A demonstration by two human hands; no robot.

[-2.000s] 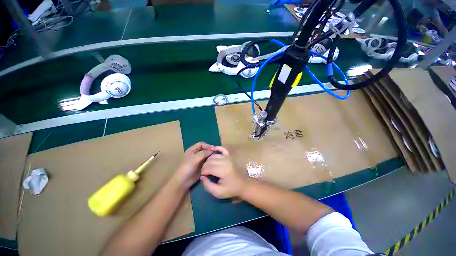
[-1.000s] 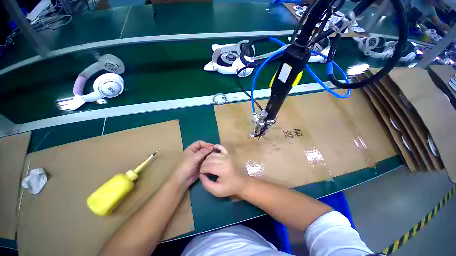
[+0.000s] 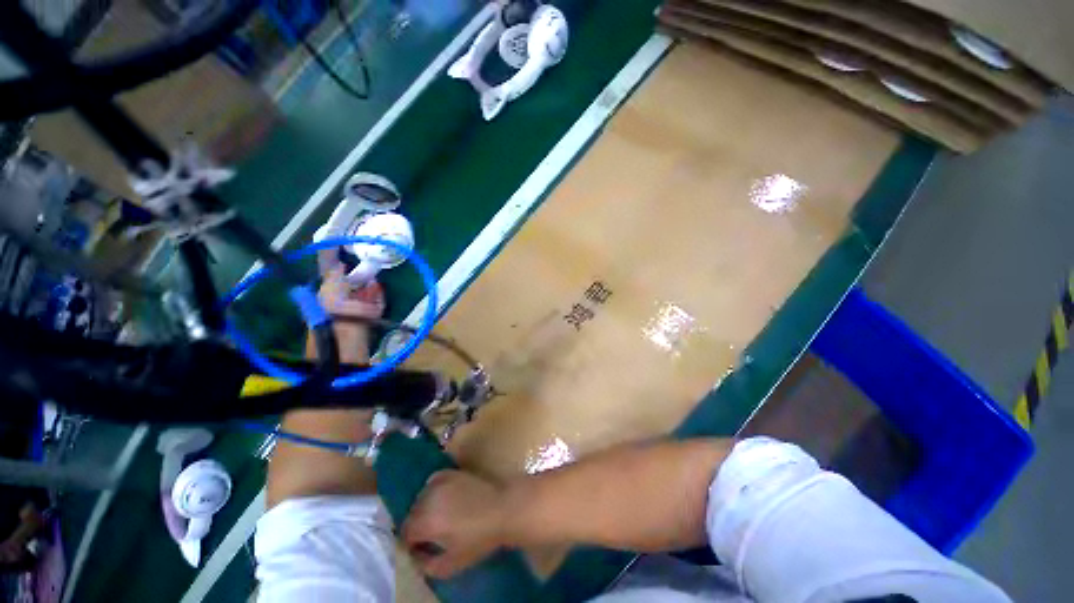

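Note:
White cat-ear headphones (image 3: 383,234) lie on the green conveyor at centre left. My left hand (image 3: 351,297) reaches across to their band and its fingers close on it; the contact is partly hidden. My right hand (image 3: 453,524) is curled over the green bench at the near edge of the cardboard; no object shows in it. The hanging power screwdriver (image 3: 342,389) crosses over my left forearm, its silvery nose (image 3: 469,398) at the cardboard's left edge.
More headphones lie on the conveyor, at the top (image 3: 518,59) and lower left (image 3: 198,489). A blue air hose (image 3: 432,295) loops beside my left hand. The brown cardboard sheet (image 3: 636,224) covers the bench. Stacked cardboard (image 3: 848,59) stands top right; a blue bin (image 3: 930,424) is lower right.
The view has turned strongly and shifted right. My hands have parted: the left has moved out to the conveyor headphones, the right remains near the bench. The yellow bottle has left view.

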